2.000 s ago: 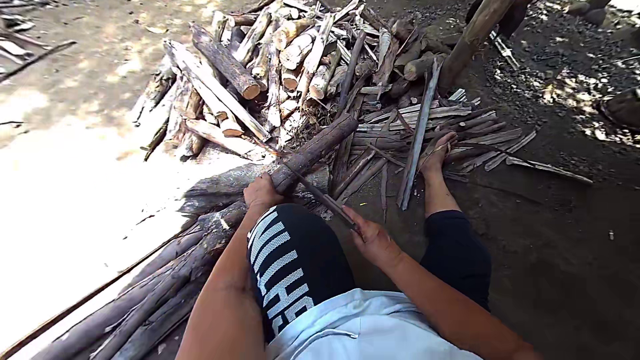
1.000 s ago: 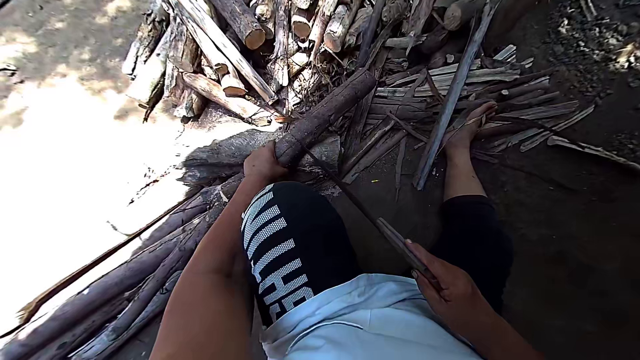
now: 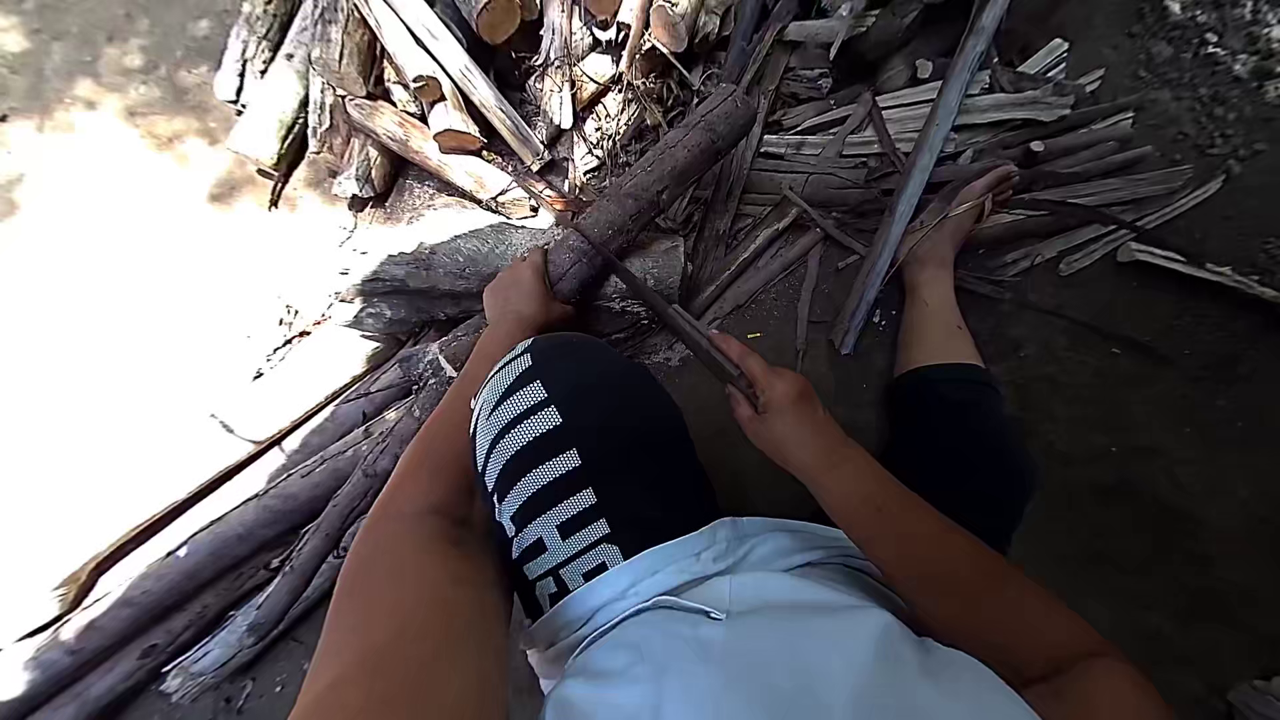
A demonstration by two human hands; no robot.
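Note:
A dark, bark-covered log (image 3: 665,178) lies slanting across a thicker grey log (image 3: 440,272). My left hand (image 3: 525,295) grips it near its close end, beside my knee. In my right hand (image 3: 780,410) is the handle of a long, thin, dark tool (image 3: 650,297), apparently a saw; its teeth cannot be made out. The blade lies across the log just beyond my left hand, and its far tip points up and left, near an orange-brown chip or cut face (image 3: 565,203).
Cut firewood (image 3: 460,130) is piled ahead. Split sticks (image 3: 1080,190) lie at the right around my bare foot (image 3: 955,220). A long grey pole (image 3: 925,165) leans beside that foot. Long branches (image 3: 250,540) stretch along the lower left.
My right hand first drew back toward my body with the tool, then moved forward again toward the log. My left hand has stayed on the log. The view has shifted closer.

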